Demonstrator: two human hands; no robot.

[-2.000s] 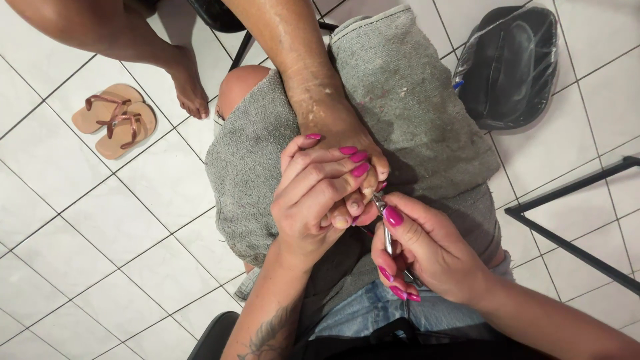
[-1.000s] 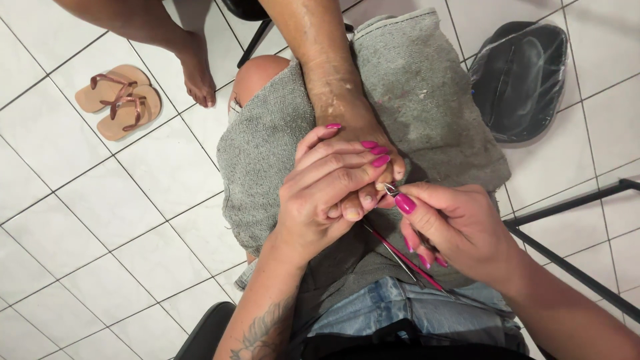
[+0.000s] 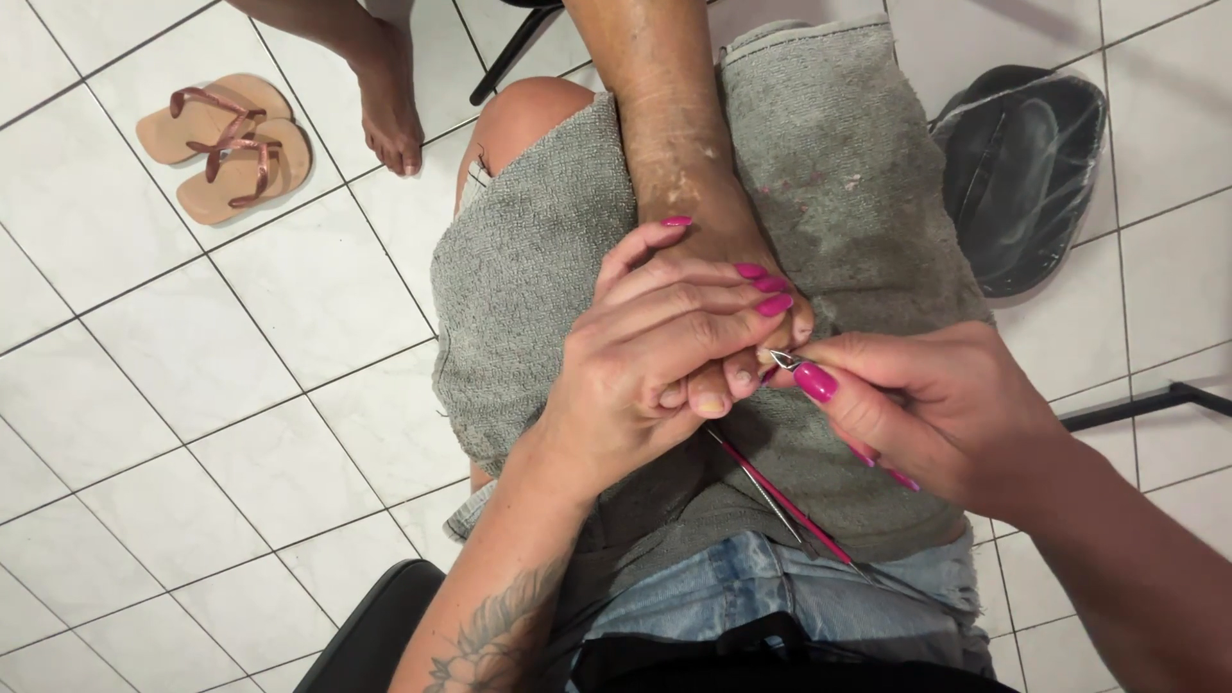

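Note:
Another person's foot (image 3: 712, 221) rests on a grey towel (image 3: 529, 260) spread over my lap. My left hand (image 3: 645, 356) is closed around the front of that foot, with its fingers across the top near the toes. In my right hand (image 3: 924, 414) is a pair of metal cuticle nippers (image 3: 784, 359); their tips touch the toe area beside my left fingertips, and the handles are hidden in my palm. On the towel below the toes lie a pink tool (image 3: 794, 502) and a slim metal tool (image 3: 770, 496), their upper ends close together.
The person's other foot (image 3: 390, 106) stands on the tiled floor (image 3: 279, 279). A pair of tan flip-flops (image 3: 231, 149) lies at the upper left. A black basin with a clear plastic cover (image 3: 1025, 183) sits at the right, above a black metal bar (image 3: 1116, 414).
My right hand's fingers have closed in around the nippers, whose handles showed two seconds ago. The pink tool, hidden at first, now shows on the towel. My left hand keeps its hold on the foot.

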